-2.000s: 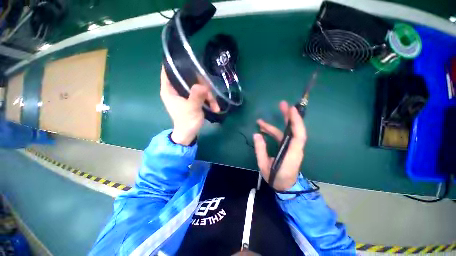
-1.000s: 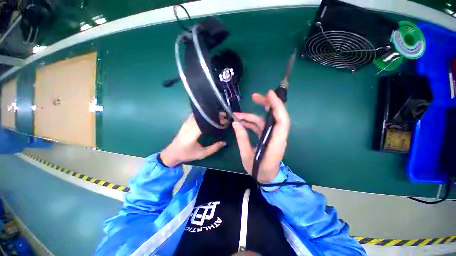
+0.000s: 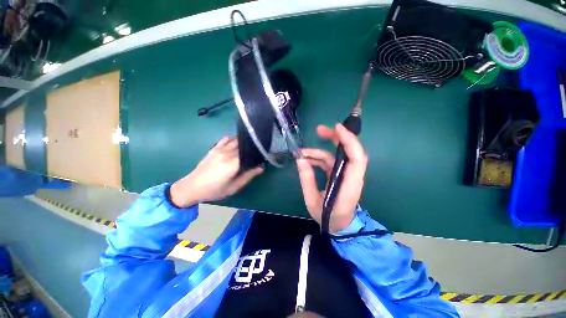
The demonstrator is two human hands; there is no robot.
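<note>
The black headset [image 3: 256,105] with two silver headband arcs rests on the green mat in front of me. An open earcup with a pale, shiny centre [image 3: 282,99] shows at its right side. My left hand [image 3: 214,174] grips the headset's near black end from the left. My right hand [image 3: 340,180] holds the soldering iron [image 3: 338,161] in its palm, tip pointing away from me. Its thumb and forefinger meet at the near right end of the arcs; any wire between them is too small to tell.
A black fan [image 3: 422,57] and a green solder spool [image 3: 507,46] stand at the back right. The black iron stand [image 3: 475,136] sits beside a blue tray [image 3: 527,186]. A tan board [image 3: 84,130] lies at the left. A white rail [image 3: 167,40] runs along the back.
The headset has gone from being held up in my left hand to lying on the mat, slightly right. My right hand, with the iron, has come in to touch it. My left hand has moved to its near end.
</note>
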